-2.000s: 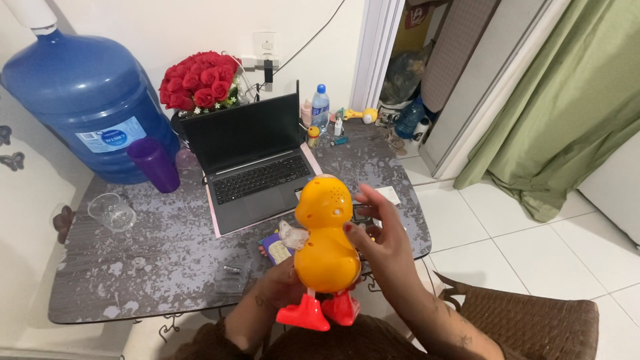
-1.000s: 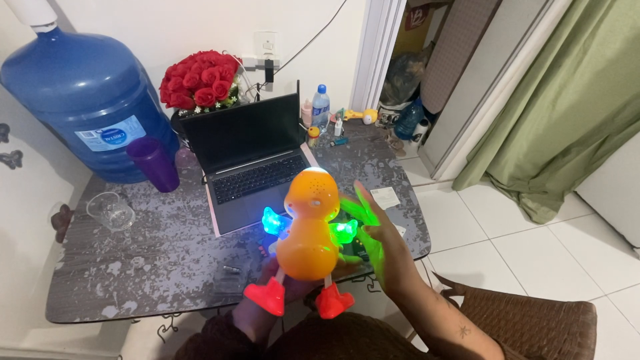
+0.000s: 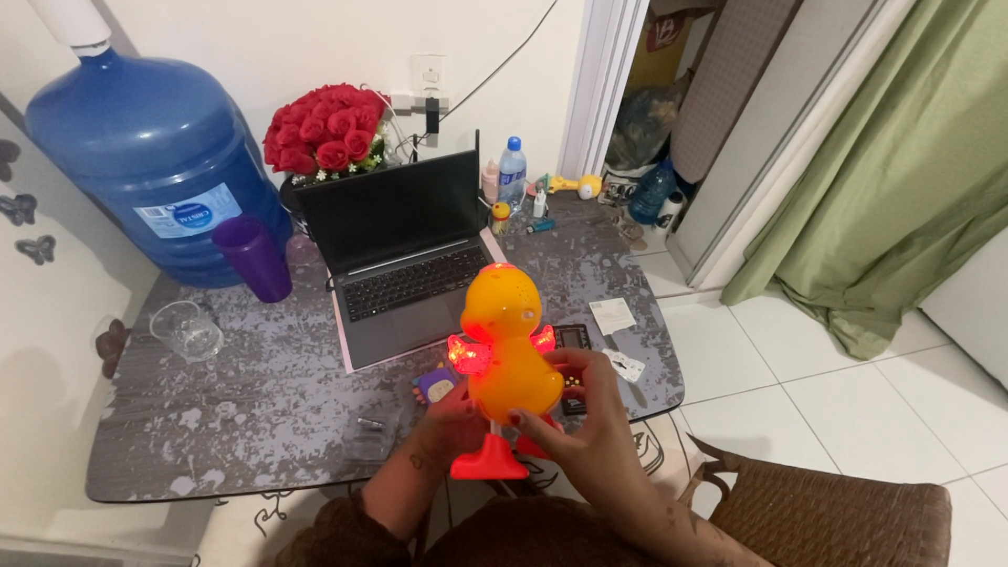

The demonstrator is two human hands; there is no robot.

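A yellow plastic toy duck with red feet is held upright above the table's near edge, its wings glowing red. My left hand grips the lower body from the left, its fingers partly hidden behind the toy. On the other side my right hand has its thumb on the lower body and its fingers curled round the rear. Behind the duck stands an opened laptop with a dark screen. A black calculator lies partly hidden behind my right hand, and a small purple item lies near my left.
On the table are a clear glass, a purple cup, a large blue water jug, red artificial roses, a small water bottle and a paper card. A brown woven chair stands at the lower right.
The duck's wings, lit blue and green a second ago, now glow red, and the duck has turned toward the left. My right hand, fingers spread beside it before, now touches its lower body.
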